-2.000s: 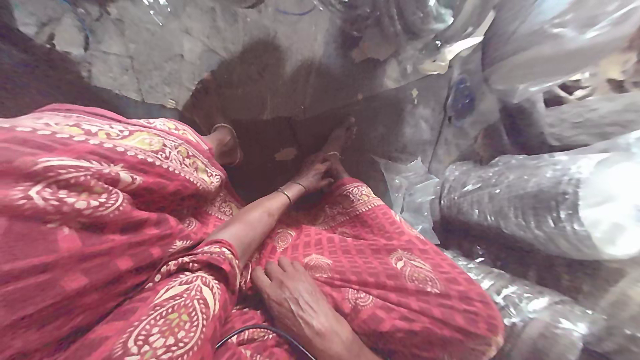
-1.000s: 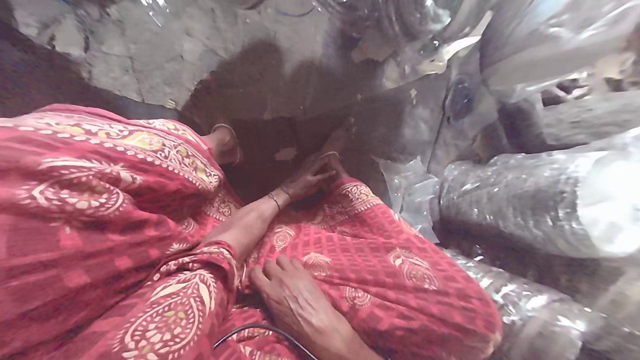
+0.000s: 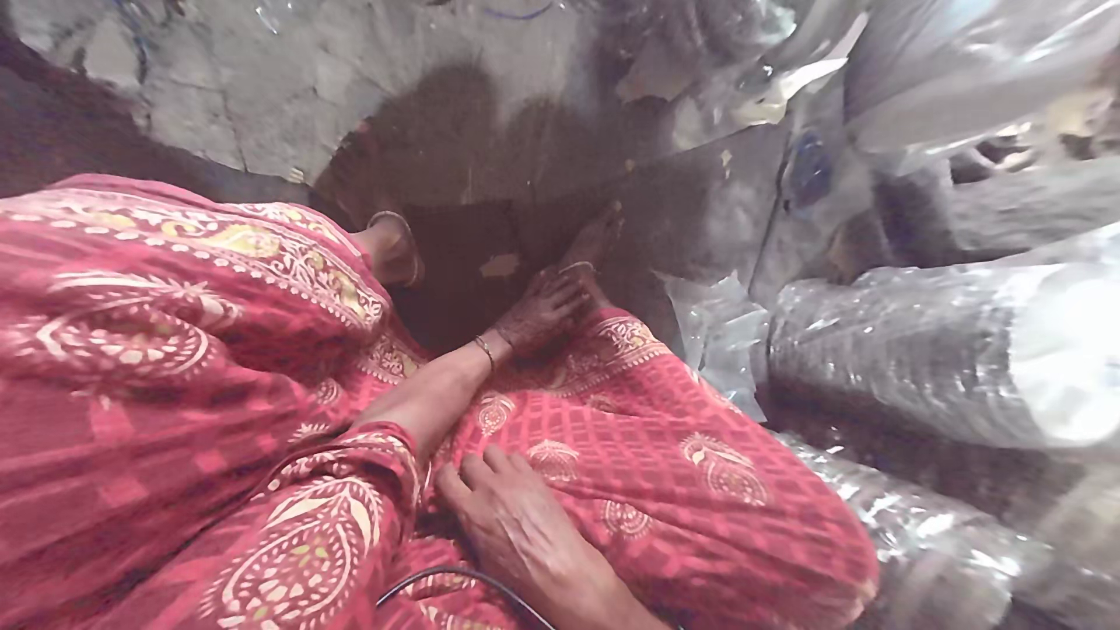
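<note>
My left hand, with a thin bangle at the wrist, rests palm down at the ankle by an anklet, fingers somewhat spread. The bare foot beyond it is in shadow. Over the lap, on red patterned cloth, lies my right hand. Its fingers are slightly bent and nothing shows in them; its palm is hidden. A thin dark cable curves beside this wrist. The other ankle, also with an anklet, shows to the left.
Large rolls wrapped in clear plastic film lie at the right, with another wrapped bundle below. A loose plastic sheet stands beside the knee. More plastic wrapping is at the upper right. The floor is grey and cracked.
Since the oldest frame, my left hand has drawn back slightly along the ankle, and its fingers look a little more spread. My right hand has stayed on the lap.
</note>
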